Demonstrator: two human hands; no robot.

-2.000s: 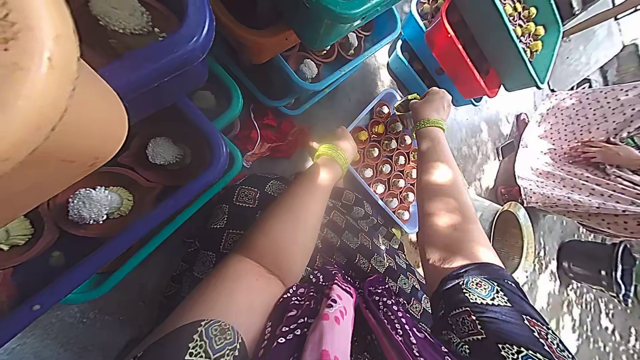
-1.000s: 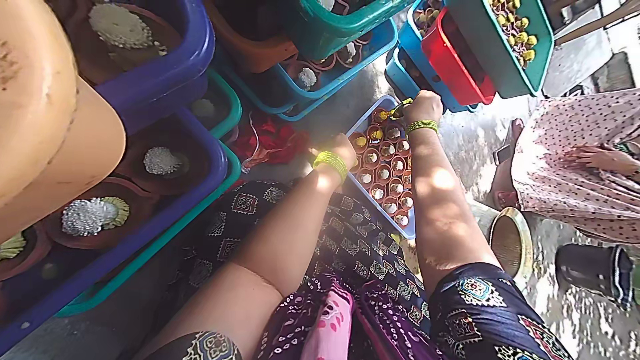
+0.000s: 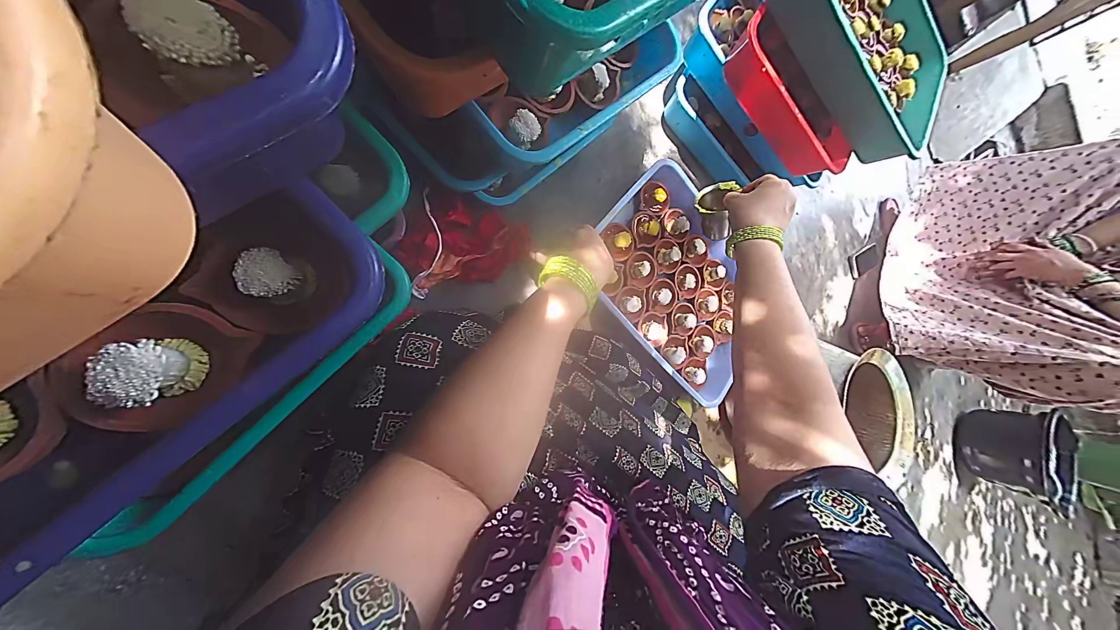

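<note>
A pale blue plastic tray (image 3: 717,385) holds several small clay cups (image 3: 662,296) with white pieces in them; a few cups near the far end show yellow. My left hand (image 3: 584,254) rests at the tray's left edge, its fingers partly hidden and blurred, so its grip cannot be told. Over the tray's right edge, my right hand (image 3: 763,206) is closed on a small metal cup (image 3: 717,199) with yellow on its rim. Both wrists carry yellow-green bangles.
Stacked purple (image 3: 341,254), teal and blue plastic crates with clay bowls stand left and ahead. Red (image 3: 770,96) and green tubs are stacked at upper right. A red cloth (image 3: 459,241) lies left of the tray. A seated person (image 3: 1006,280), a metal pot (image 3: 878,411) and a black bucket (image 3: 1015,451) are at right.
</note>
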